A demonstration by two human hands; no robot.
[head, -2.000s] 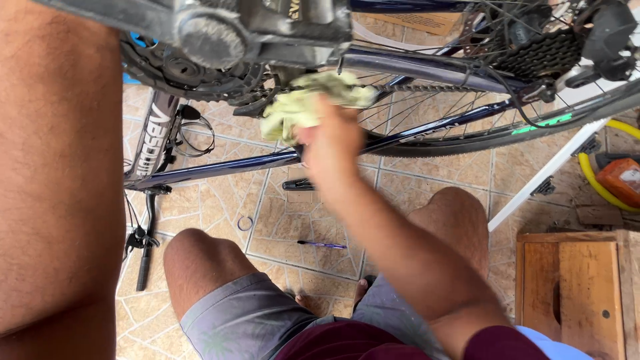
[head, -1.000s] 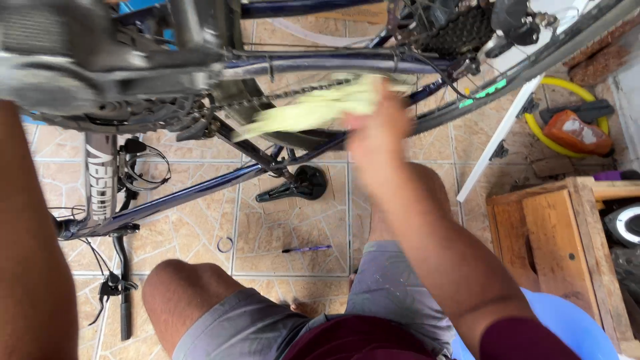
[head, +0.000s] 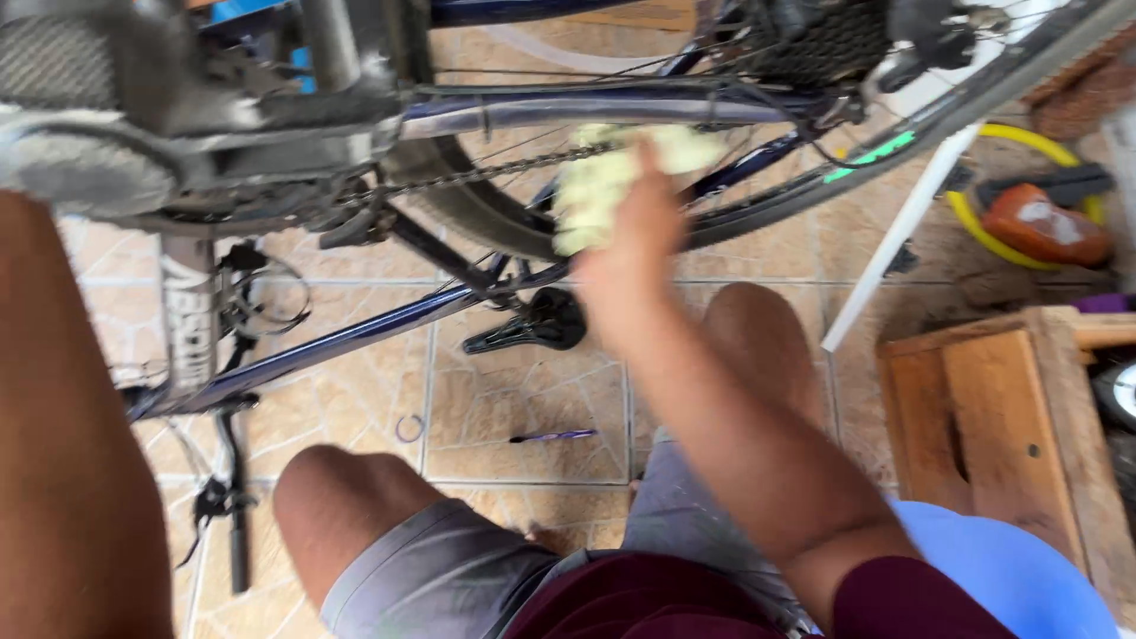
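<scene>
My right hand [head: 643, 213] holds a pale yellow cloth [head: 590, 191] around the bicycle chain [head: 515, 167], below the chainstay [head: 603, 111]. The hand is blurred. At the upper right is the rear sprocket cassette [head: 821, 44]; at the upper left a crank arm and a pedal [head: 89, 169] stand close to the camera. My left forearm [head: 75, 426] rises along the left edge, and my left hand is out of view. The bicycle is upside down, its black saddle [head: 555, 319] low near the floor tiles.
A purple pen-like item [head: 555, 435] and a small ring [head: 409, 429] lie on the tiled floor. To the right are a white bar [head: 896, 244], a yellow hose [head: 1021, 257], an orange packet [head: 1043, 226], a wooden cabinet [head: 985, 426] and a blue plastic surface [head: 994, 568]. The handlebar [head: 238, 524] is at lower left.
My right hand stays at the chain with the cloth, which was stretched lengthwise along it one second ago and is now bunched around it. The view has shifted since two seconds ago.
</scene>
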